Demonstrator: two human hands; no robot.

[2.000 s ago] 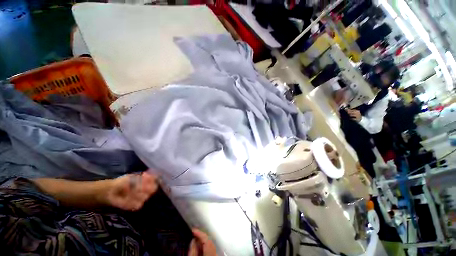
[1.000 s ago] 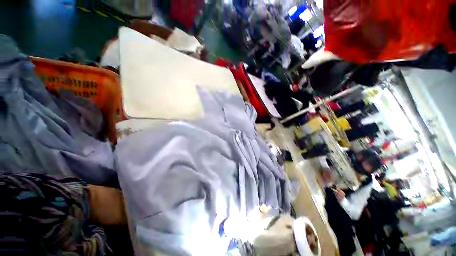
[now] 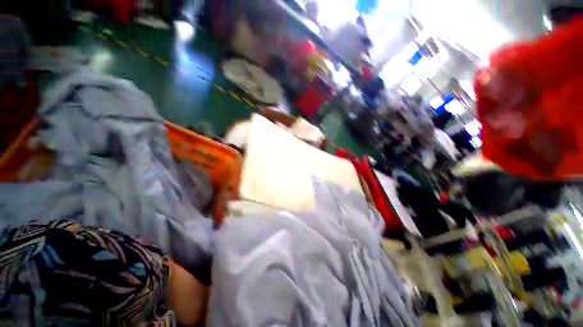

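Observation:
A light grey-blue garment piece (image 3: 287, 268) lies in loose folds on the sewing table, running down to the bottom edge of the picture. More grey cloth (image 3: 121, 147) is heaped over an orange plastic basket (image 3: 214, 159) at the left. My left forearm shows below a dark patterned sleeve at the lower left, beside the table edge. My left hand is cut off by the bottom edge. My right hand is out of the picture. The sewing machine head is not in view. The frame is blurred.
A cream extension board (image 3: 287, 169) stands beyond the cloth, with a red crate (image 3: 383, 198) behind it. A large red plastic-looking thing (image 3: 537, 108) hangs at the upper right. Green floor with yellow-black lines lies beyond the basket. Racks and dark cloth show at the right.
The view has swung up and left, so the board and basket sit lower and further right. The machine head, tape roll and both hands have left the picture.

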